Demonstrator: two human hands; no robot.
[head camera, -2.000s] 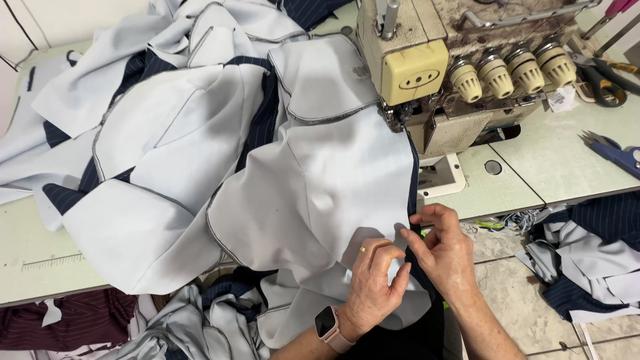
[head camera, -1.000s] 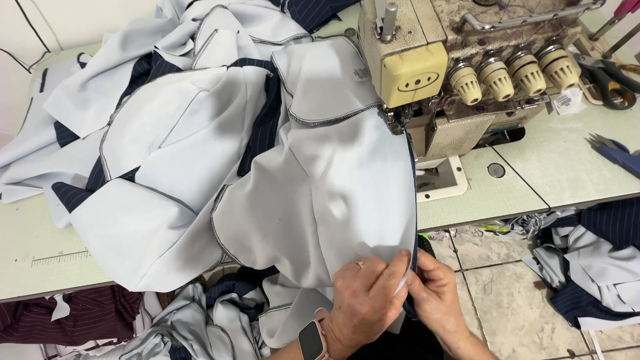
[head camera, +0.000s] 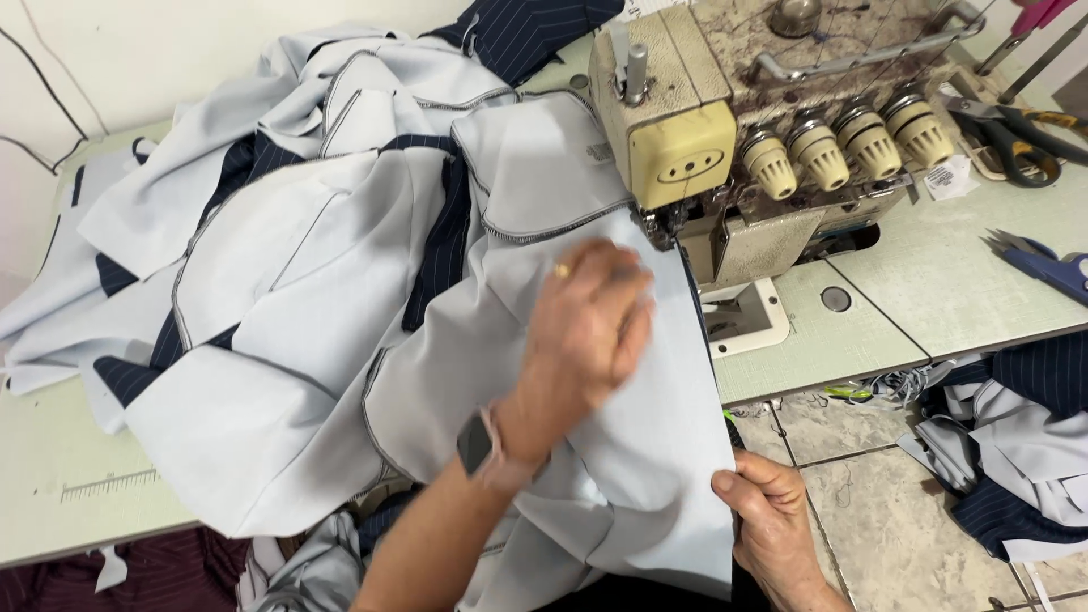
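Note:
A light grey garment panel (head camera: 527, 314) with dark pinstriped fabric beneath its right edge runs up to the needle area of an overlock sewing machine (head camera: 671, 153). My left hand (head camera: 591, 327), blurred and wearing a ring and a wristwatch, is over the panel, below the machine's presser foot; whether its fingers grip any cloth cannot be told. Farther down, at the panel's right edge, my right hand (head camera: 769, 510) pinches the cloth between thumb and fingers. The edge between the machine and my right hand lies fairly straight.
More grey and pinstriped cloth (head camera: 255, 221) is heaped on the table (head camera: 76, 476) at the left. Black-handled scissors (head camera: 1011, 136) and blue thread snips (head camera: 1041, 263) lie at the right. Cloth pieces (head camera: 1020, 425) hang or lie lower right, by the tiled floor (head camera: 875, 510). Maroon cloth (head camera: 170, 569) shows lower left.
My left hand has moved from the panel's lower edge, beside my right hand, up toward the presser foot. My right hand remains at the lower right edge.

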